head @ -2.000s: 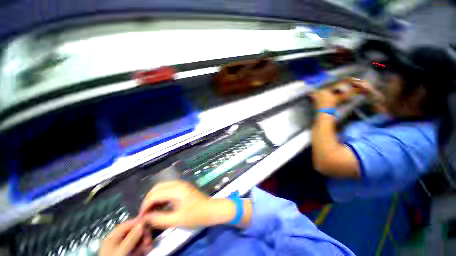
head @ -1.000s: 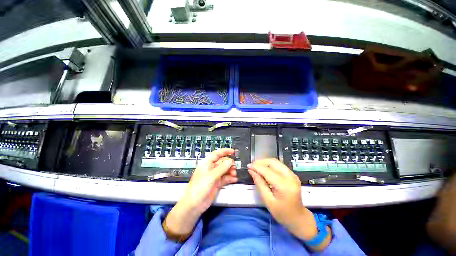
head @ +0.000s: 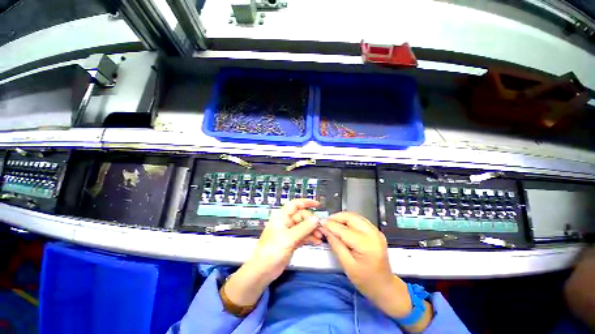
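Note:
My left hand (head: 277, 244) and my right hand (head: 364, 251) meet at the fingertips over the right end of the middle circuit board panel (head: 235, 211). Thumbs and forefingers are pinched together around a tiny pale spot, too small to identify. The green panel lies in a black pallet (head: 334, 176) with silvery clips along its edges. My hands hide its lower right corner. The left parts bin (head: 258, 124) holds a tangle of silvery-leaded components. The right parts bin (head: 391, 140) holds fewer, orange-red ones.
Another panel in a pallet (head: 457, 225) lies at right, and one (head: 31, 189) at far left. A dark stained plate (head: 127, 196) lies between pallets. A red holder (head: 389, 55) and brown-red box (head: 522, 98) stand behind. A blue tote (head: 98, 287) is below left. A blurred arm (head: 582, 280) shows at right.
My fingertips have come together from slightly apart. The view earlier swung from the blue-clad worker at right to the bins and conveyor, and has since shifted slightly.

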